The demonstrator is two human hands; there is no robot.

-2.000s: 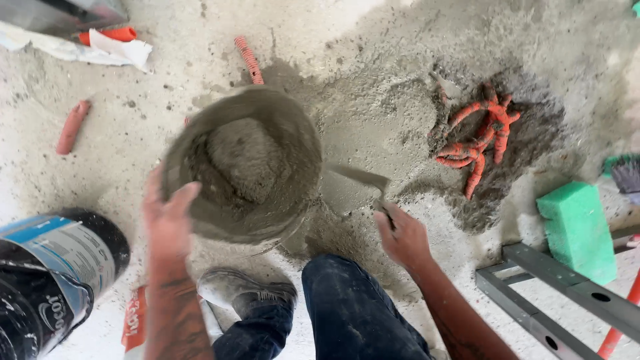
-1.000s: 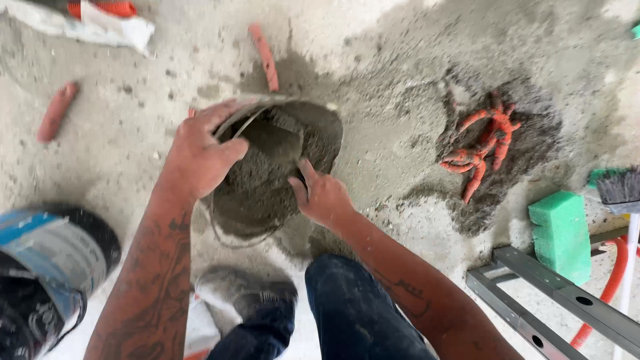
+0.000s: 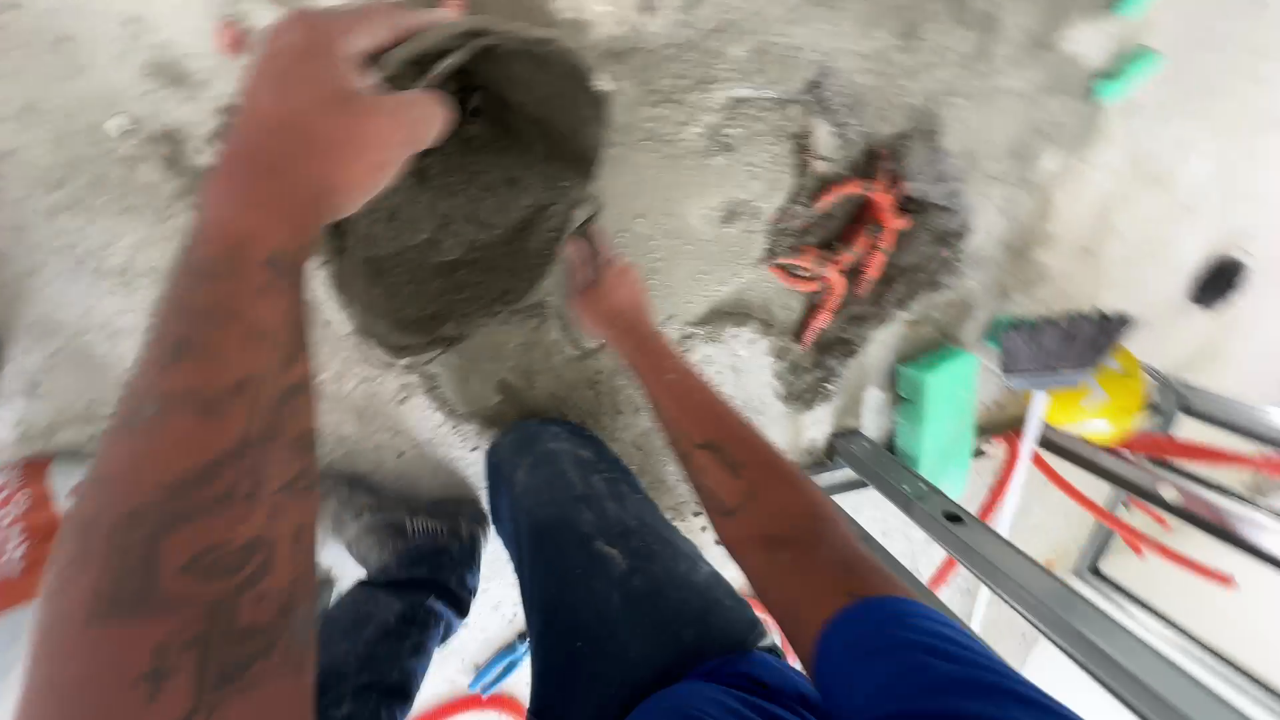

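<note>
A mortar-coated bucket is tilted in front of me, grey mortar smeared over its inside. My left hand grips its rim at the upper left, thumb over the edge. Beside the bucket's right side is my right hand, fingers curled; blur hides what it holds, though a trowel was in it earlier. Wet mortar lies on the floor to the right of the bucket. Farther right, orange corrugated conduits stick up out of a rough hole in the floor.
Grey metal profiles lie at the lower right, near a green foam block, a brush, a yellow round object and red tubing. Blue-handled pliers are on the floor by my knee. An orange-and-white bag is at the left edge.
The trowel went from the floor mortar into the bucket, and my right hand has since moved out to the bucket's right side. My left hand shifted from the bucket's lower left to its upper rim.
</note>
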